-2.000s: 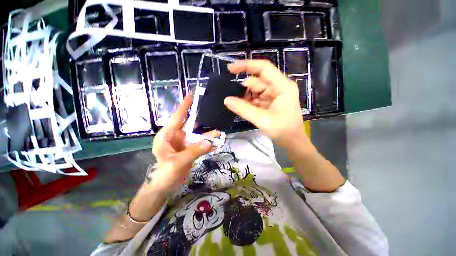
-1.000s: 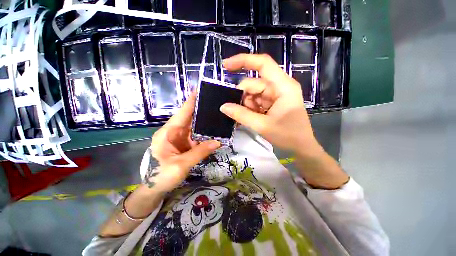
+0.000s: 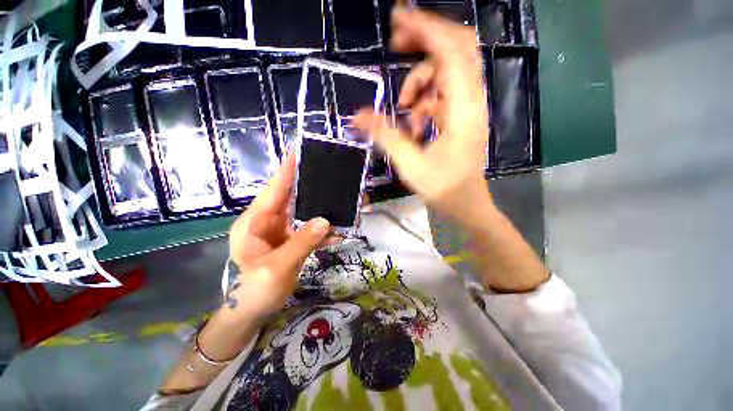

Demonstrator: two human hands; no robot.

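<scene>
My left hand (image 3: 269, 241) holds a clear-rimmed housing (image 3: 341, 72) by its lower end, thumb on its face. The housing is tilted slightly, above the tray's front edge. A black adhesive pad (image 3: 329, 183) covers its lower half; the upper half is see-through. My right hand (image 3: 442, 120) is raised to the right of the housing over the tray, blurred, with fingers apart. I see nothing held in it.
The black blister tray (image 3: 514, 112) with housings in its pockets lies on the green bench top (image 3: 575, 88). A die-cut adhesive sheet (image 3: 287, 24) with white matrix lies across its back. Tangled white scrap (image 3: 48, 152) is at the left. A red object (image 3: 72, 301) stands below left.
The black pad now lies squarely on the housing's lower half, where it was tilted and loose at first. My right hand has left the housing and moved up and right.
</scene>
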